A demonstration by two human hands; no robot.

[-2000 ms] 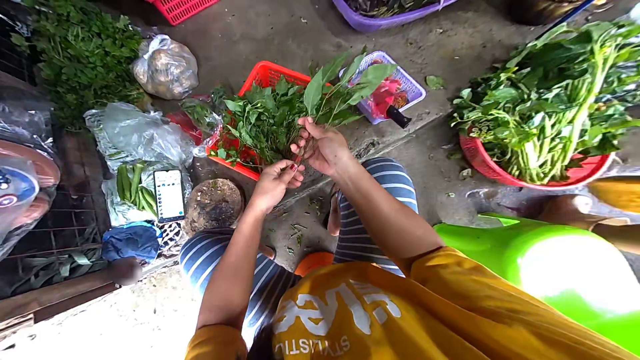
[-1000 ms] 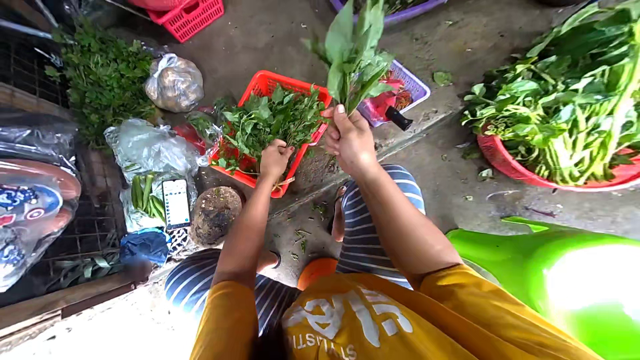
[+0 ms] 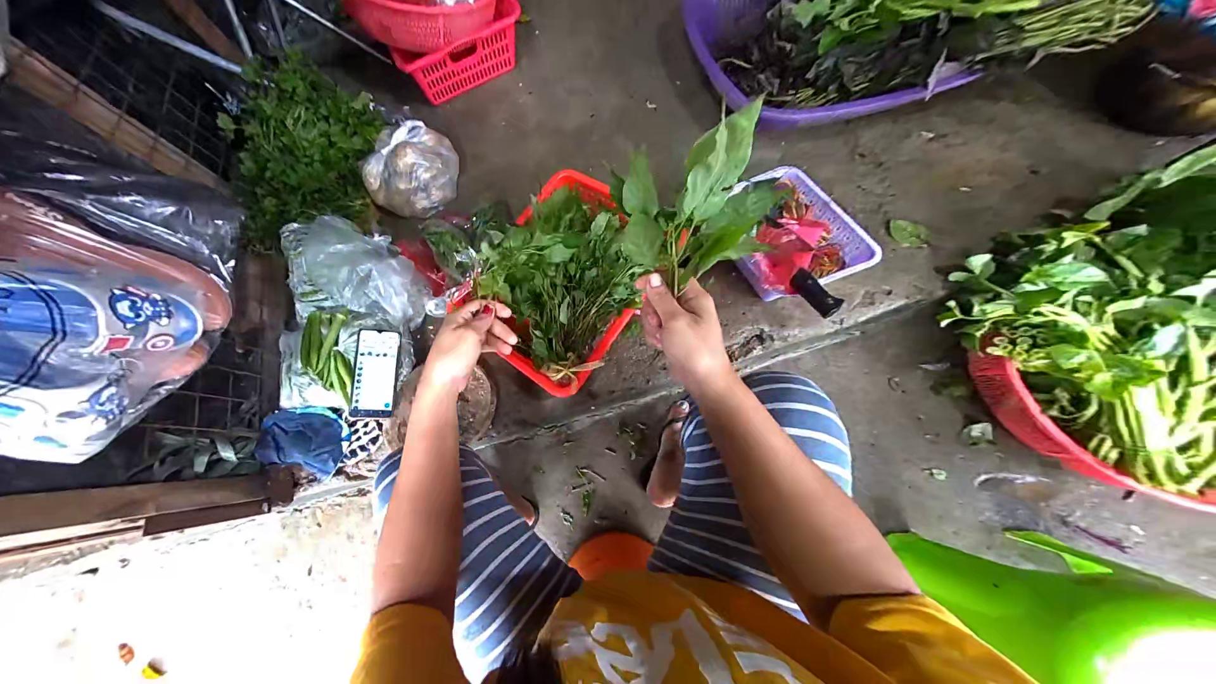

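My right hand (image 3: pixel 682 323) grips a small bunch of broad green leaves (image 3: pixel 705 190) by its stems, upright over the right edge of a red plastic basket (image 3: pixel 560 385). At that basket's left edge is my left hand (image 3: pixel 467 337), its fingers bent near the leaves; whether it pinches anything there I cannot tell. Finer-leaved green stalks (image 3: pixel 560 275) fill the basket, bundled toward its near end. Just right of my right hand, a small purple-and-white basket (image 3: pixel 860 242) holds a red plastic bag (image 3: pixel 793 249), reddish bands and a black-handled tool (image 3: pixel 817 293).
A phone (image 3: pixel 375 372) and green pods (image 3: pixel 326 353) lie at left, beside a round wooden block (image 3: pixel 475 404). Behind them are a filled clear bag (image 3: pixel 411 169) and leafy herbs (image 3: pixel 302 142). A red basket of greens (image 3: pixel 1026 418) and a green plastic stool (image 3: pixel 1054 608) stand right.
My left hand has moved from over the greens to the basket's left edge. My right hand has lowered slightly, still holding the leaves. Two seconds ago both hands were together at the stems.
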